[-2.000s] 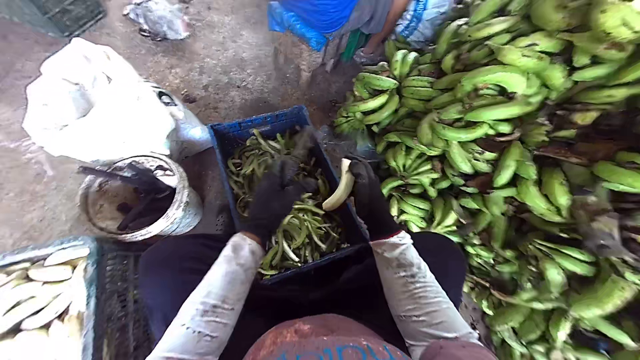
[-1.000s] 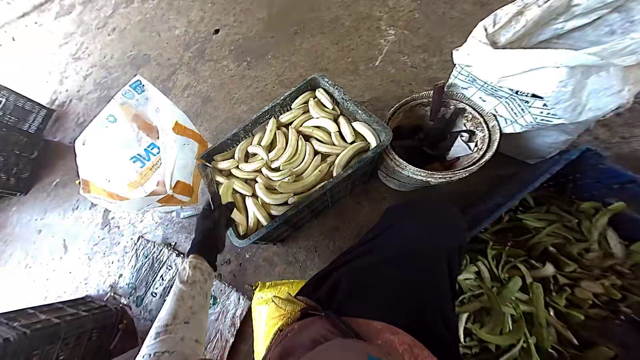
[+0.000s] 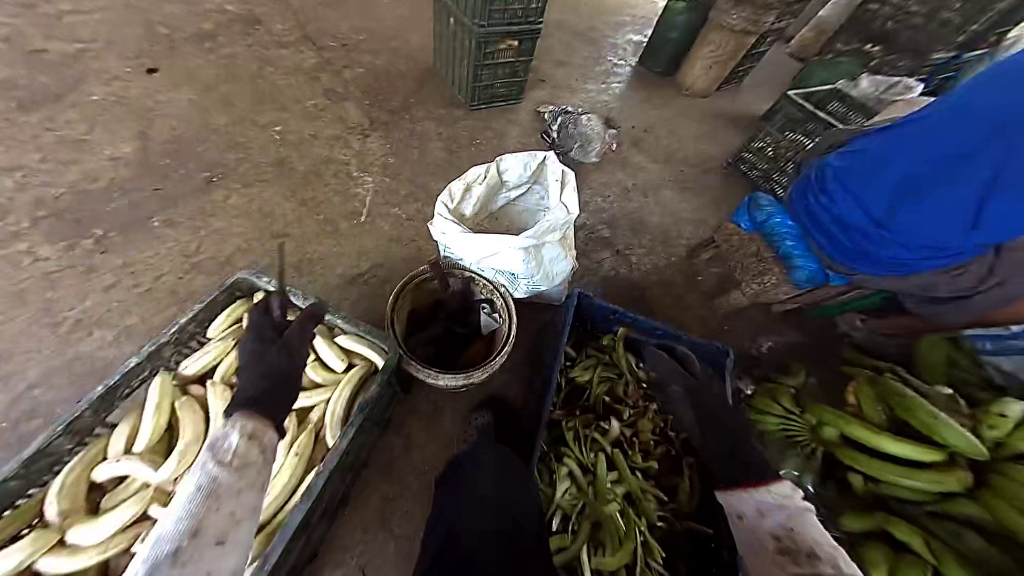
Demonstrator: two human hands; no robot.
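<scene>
My left hand (image 3: 270, 360), in a dark glove, is over the far end of a dark plastic crate (image 3: 120, 378) of peeled plantains (image 3: 188, 432). A thin, dark, blade-like tool (image 3: 281, 268) sticks up from its fingers. My right hand (image 3: 704, 416), also gloved, reaches over the right side of a blue plastic crate (image 3: 640, 310) holding green plantain peels (image 3: 600, 472). It is dark and blurred, and whether it holds anything cannot be told. Unpeeled green plantains (image 3: 896, 440) lie in a heap to its right.
Between the crates stand a dirty bucket (image 3: 400, 352) with dark items inside and a white woven sack (image 3: 520, 256). Farther off are stacked crates (image 3: 488, 68) and a crumpled plastic bag (image 3: 578, 134). A person in a blue shirt (image 3: 920, 168) is close by at the right.
The view has swung widely. Two seconds ago my right hand held a peeled plantain; none shows in it now. My left hand was at the plantain crate's edge one second ago and is now over the plantains.
</scene>
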